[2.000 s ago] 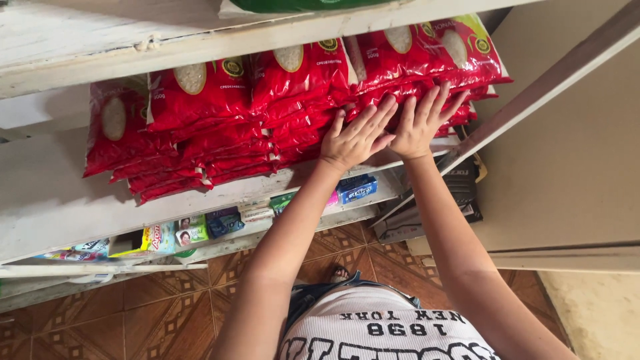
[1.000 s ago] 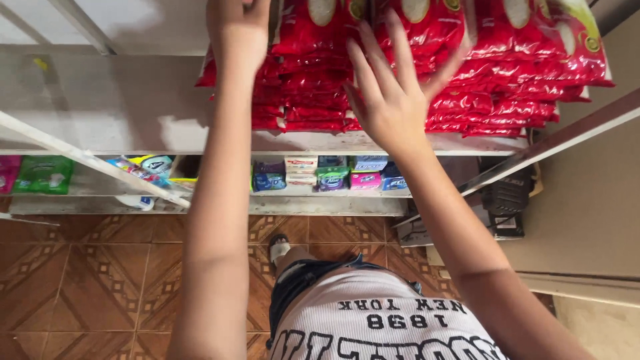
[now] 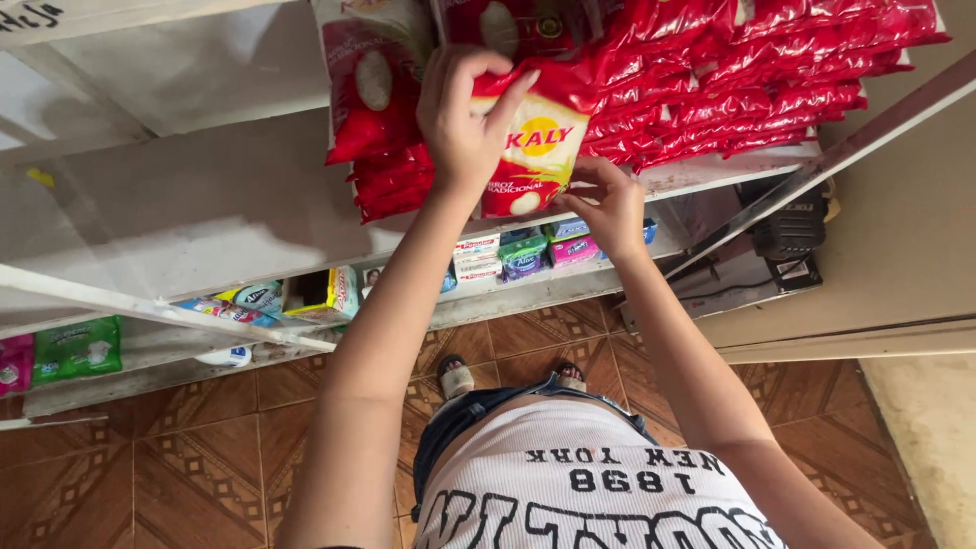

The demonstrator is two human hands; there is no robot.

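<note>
A red and white plastic bag of rice (image 3: 537,145) stands upright between my hands at the front of the stacked bags. My left hand (image 3: 469,114) grips its upper left part, thumb across the front. My right hand (image 3: 606,202) pinches its lower right corner between thumb and fingers. Red rice bags (image 3: 724,91) lie in stacked layers behind and to the right. Another rice bag (image 3: 374,84) lies on the pile to the left of my left hand, its lower edge hanging over the layers below.
The white shelf board (image 3: 229,198) runs left from the stacks. On the lower shelf are boxed soaps (image 3: 522,255), a yellow carton (image 3: 324,293) and a green package (image 3: 76,351). Diagonal metal braces (image 3: 831,160) cross both sides. A black device (image 3: 789,229) is at the right.
Both hands were on the stacked bags earlier, the right one spread a second ago. Now they hold one bag upright at the front. The view has shifted.
</note>
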